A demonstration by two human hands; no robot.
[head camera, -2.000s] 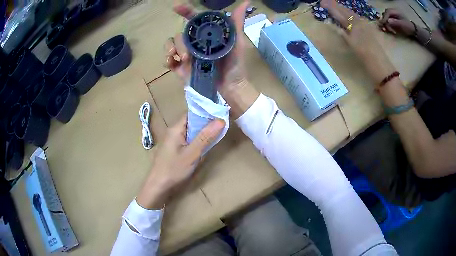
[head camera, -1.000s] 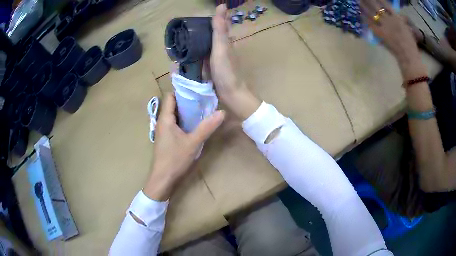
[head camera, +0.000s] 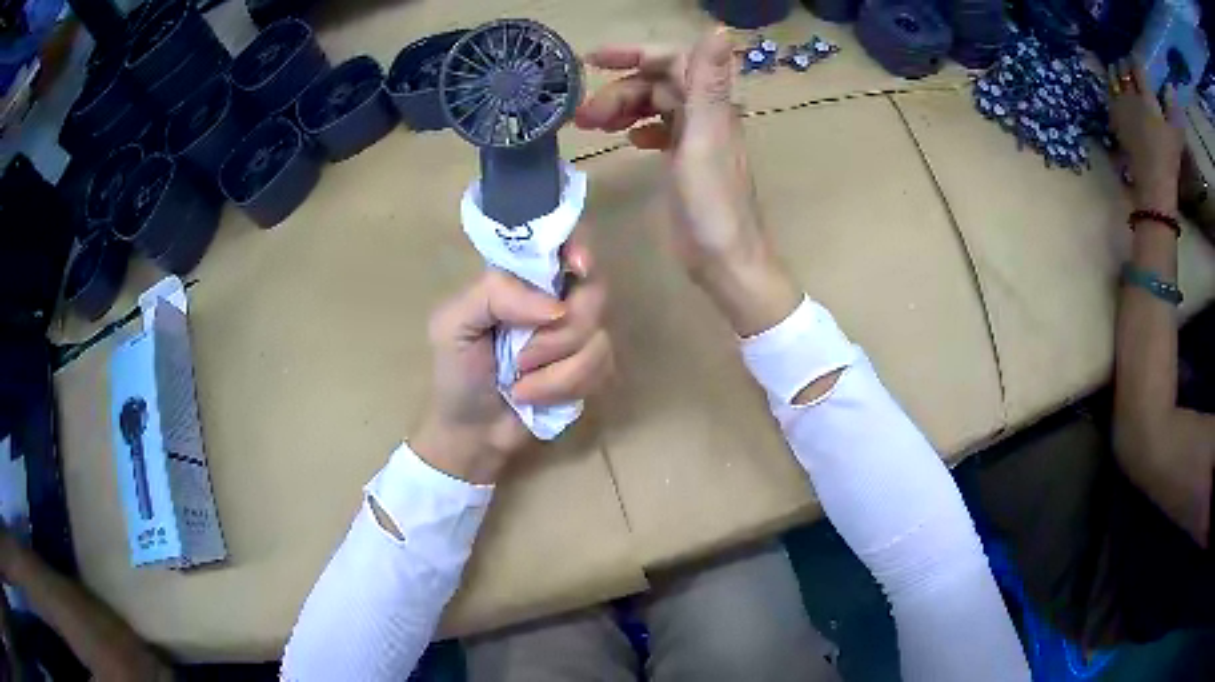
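A dark grey mini handheld fan (head camera: pixel 512 87) stands upright in front of me, its round grille facing me. A soft white protective sleeve (head camera: pixel 522 247) is around its handle, and the head is bare. My left hand (head camera: pixel 513 340) is closed around the sleeved handle. My right hand (head camera: pixel 706 160) is raised just right of the fan head, fingers apart, slightly blurred and holding nothing. No cable shows in the current view.
A light-blue retail box (head camera: pixel 163 433) lies on the brown covering at left. Dark fan head housings (head camera: pixel 273 171) crowd the back left. Small star-like parts (head camera: pixel 1046 100) are heaped at back right, beside another person's arm (head camera: pixel 1153 287). Another arm (head camera: pixel 73 606) shows at lower left.
The fan has turned, now showing its other face. My right hand has come off it to the right. The coiled cable no longer shows. The right-hand box left view earlier. The view has shifted.
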